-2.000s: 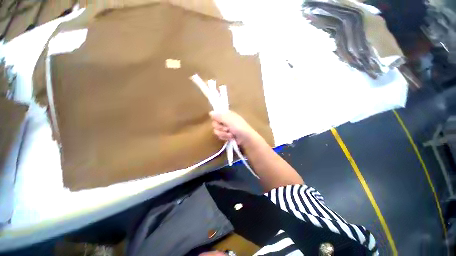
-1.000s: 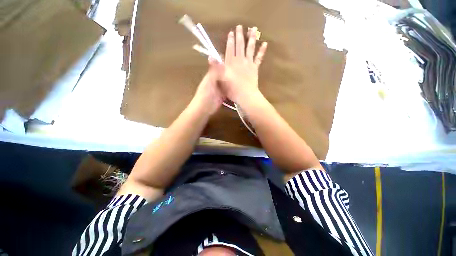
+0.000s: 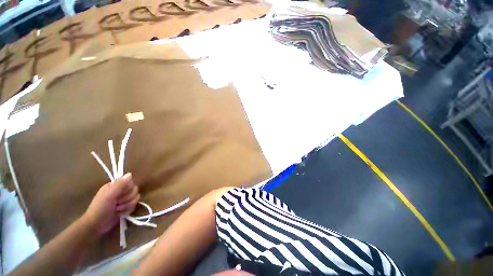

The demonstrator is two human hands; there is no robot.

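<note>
My left hand (image 3: 116,198) is closed around a loose bunch of narrow white strips (image 3: 120,152). Their upper ends fan out above the fist, and looped tails hang below it. The hand is over the lower left part of a large brown panel (image 3: 178,129), which lies face up with a small cream label (image 3: 134,116) above the strips. My right forearm, bare below a striped sleeve, runs down to the bottom edge; my right hand is out of the picture.
A layered stack of sheets (image 3: 330,46) lies at the table's far right. More brown pieces with dark curved marks (image 3: 116,21) run along the back. The white-covered table (image 3: 302,108) ends at a dark floor with yellow lines (image 3: 389,186). A grey metal frame (image 3: 470,116) stands at right.
The strips were in my right hand, then both hands met over the panel; now my left hand holds them. My right hand has left the picture. The view has shifted and tilted.
</note>
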